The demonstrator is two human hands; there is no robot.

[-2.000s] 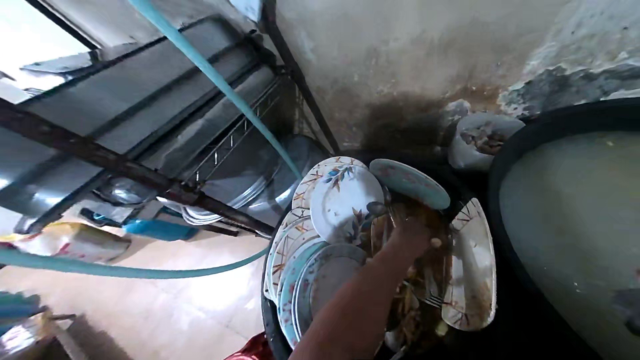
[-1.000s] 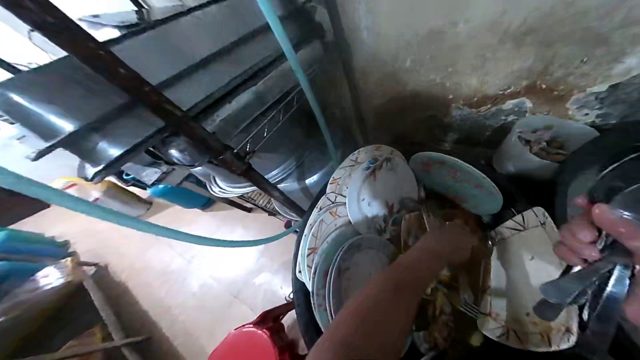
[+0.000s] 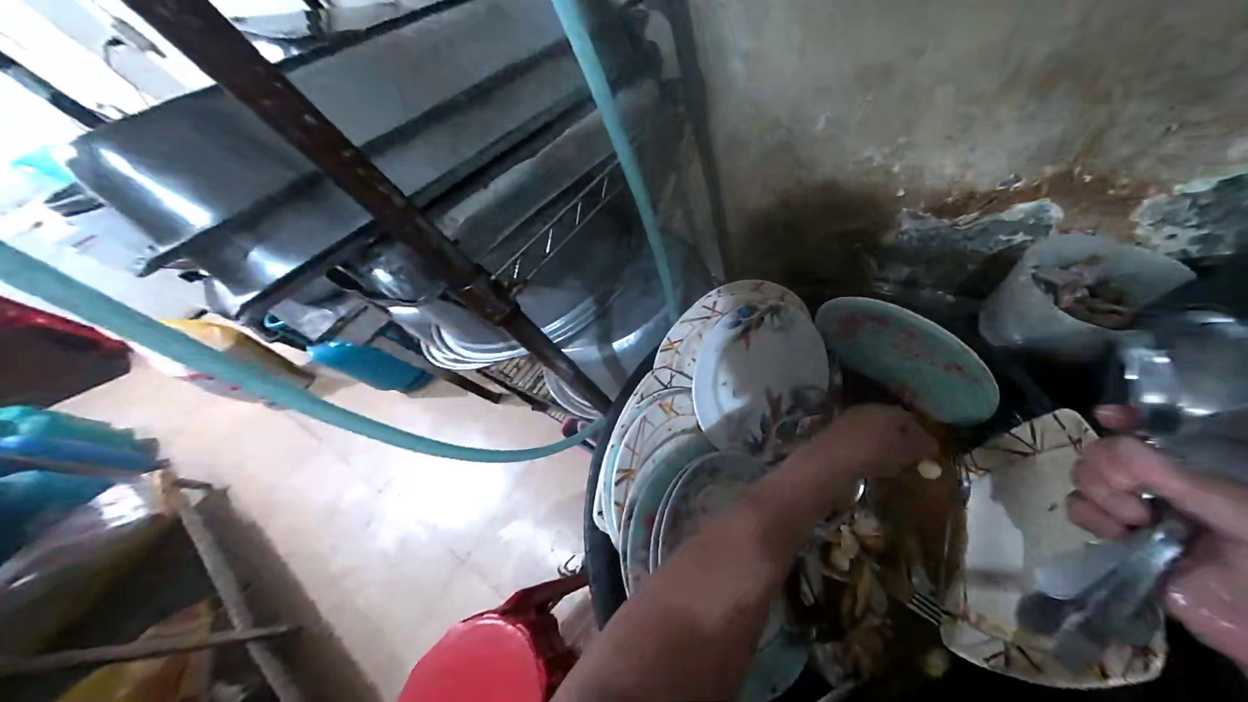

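My left hand (image 3: 892,439) reaches into a dark tub (image 3: 597,546) among dirty dishes, above brown liquid and food scraps; its fingers are mostly hidden. Stacked plates (image 3: 634,468) stand tilted left of it, with a white floral plate (image 3: 756,375) in front. A green oval plate (image 3: 907,361) leans just behind the hand. My right hand (image 3: 1121,487), at the right edge, grips blurred metal spoons (image 3: 1121,595) over a square patterned plate (image 3: 1014,517). A fork (image 3: 926,606) lies beside that plate. A shiny blurred item (image 3: 1189,370) is above the right hand; whether it is held, I cannot tell.
A white bucket (image 3: 1014,312) with scraps stands by the stained wall. At left are a metal rack (image 3: 390,234) with large pans and a pale blue hose (image 3: 390,434) hanging across. A red plastic object (image 3: 487,663) is on the tiled floor near the tub.
My right hand with the metal spoons has come into view from the right, and is now over the square plate. My left hand stays in the tub. The view has shifted.
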